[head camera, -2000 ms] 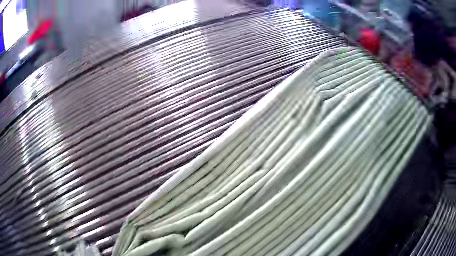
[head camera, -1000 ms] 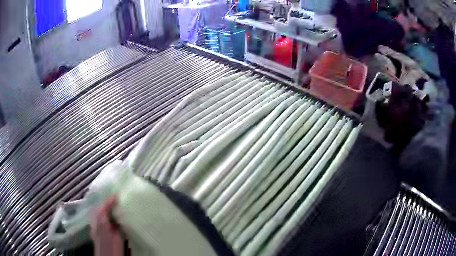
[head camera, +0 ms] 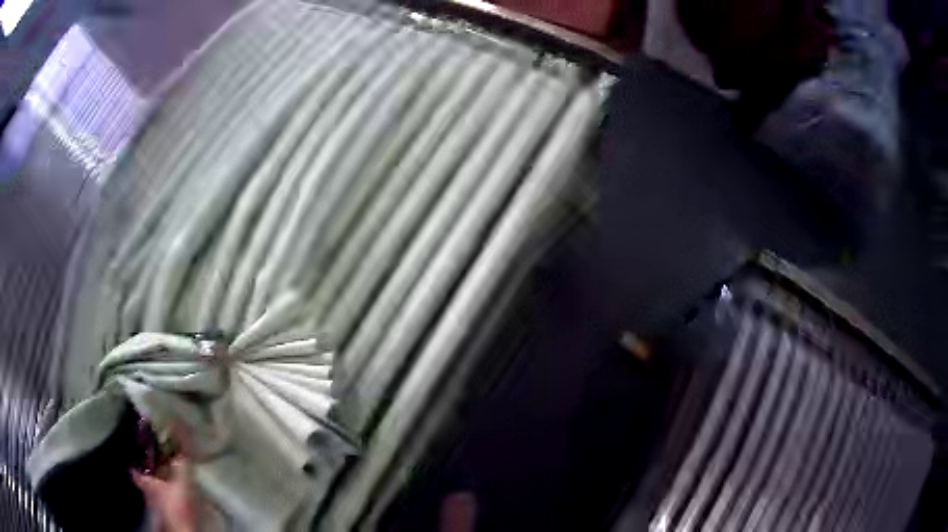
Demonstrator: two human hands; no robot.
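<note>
The pale green curtain lies in long, nearly parallel folds over the rack. At the lower left, part of it is gathered tight at one point, with the pleats fanned out to the right of it. My left hand is below this gather, blurred, with its fingers closed on loose green cloth beside a dark patch. A small skin-coloured patch at the bottom edge looks like my right hand; it is almost wholly cut off, so its grip does not show.
Metal rods show at the left edge. A second rack with rods is at the lower right. Dark cloth or a dark gap lies between it and the curtain, with a small yellowish thing there. Blurred greyish material is at the upper right.
The view has swung down and to the right, so the worktable and most of the orange bin have left the picture. A gathered fan of pleats now shows beside my left hand.
</note>
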